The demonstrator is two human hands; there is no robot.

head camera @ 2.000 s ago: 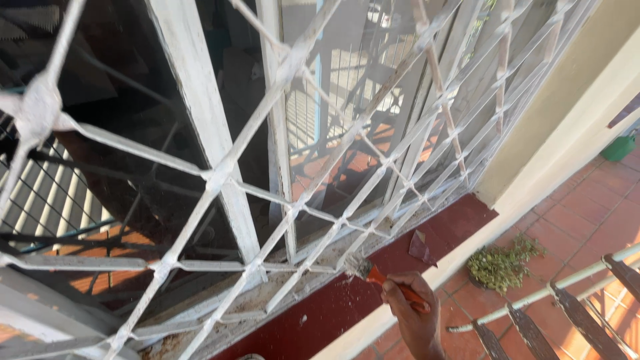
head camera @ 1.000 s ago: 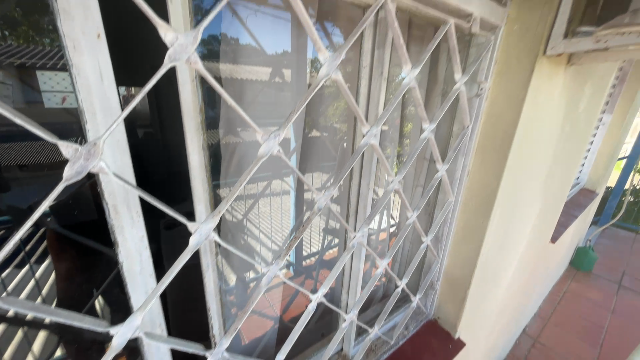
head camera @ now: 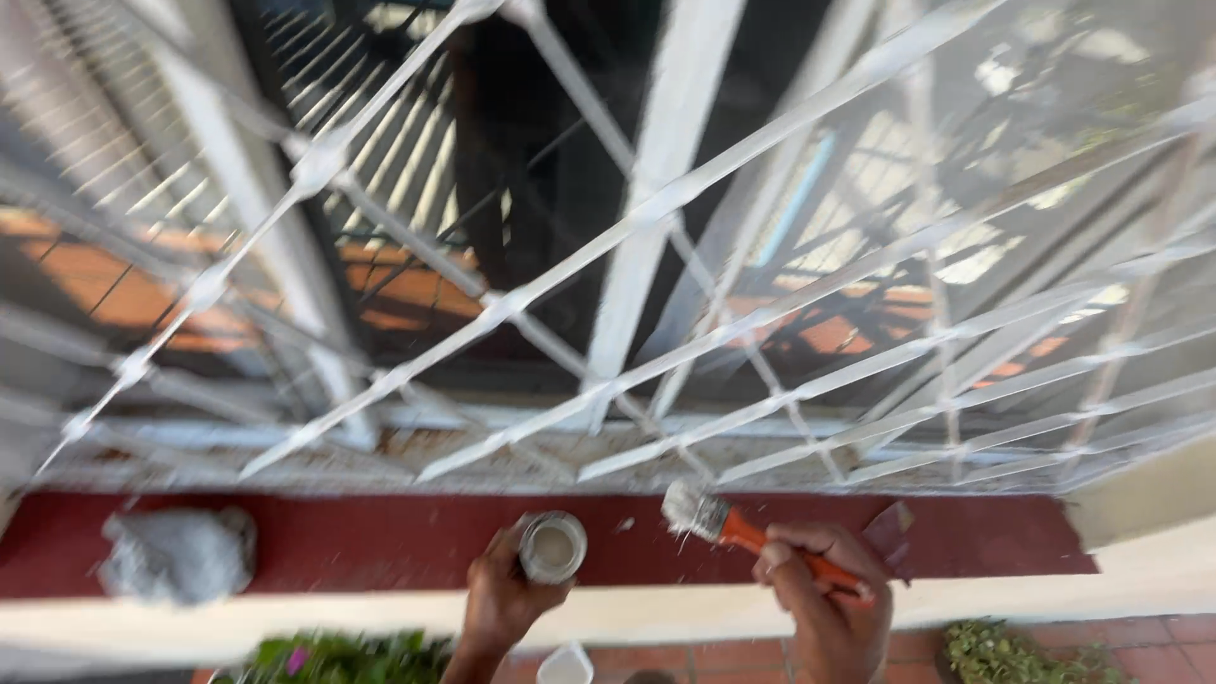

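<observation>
My right hand (head camera: 831, 594) grips the orange handle of a paintbrush (head camera: 708, 513), whose bristles are coated white and point left, over the red window sill (head camera: 380, 541). Round a small open jar of pale paint (head camera: 553, 548) my left hand (head camera: 508, 589) is closed, at the sill's front edge. Behind both hands stands a white diamond-pattern metal window grille (head camera: 655, 204), with white window frames and glass behind it.
A crumpled whitish cloth or bag (head camera: 180, 556) lies on the sill at left. A dark red flat piece (head camera: 890, 537) rests near my right hand. Below are a flowering plant (head camera: 351, 655), a white container (head camera: 565, 665) and another plant (head camera: 1021, 651) on tiles.
The view has swung up, then back down and left. The jar and my left hand are now in view; my right hand still holds the brush, as it did two seconds ago.
</observation>
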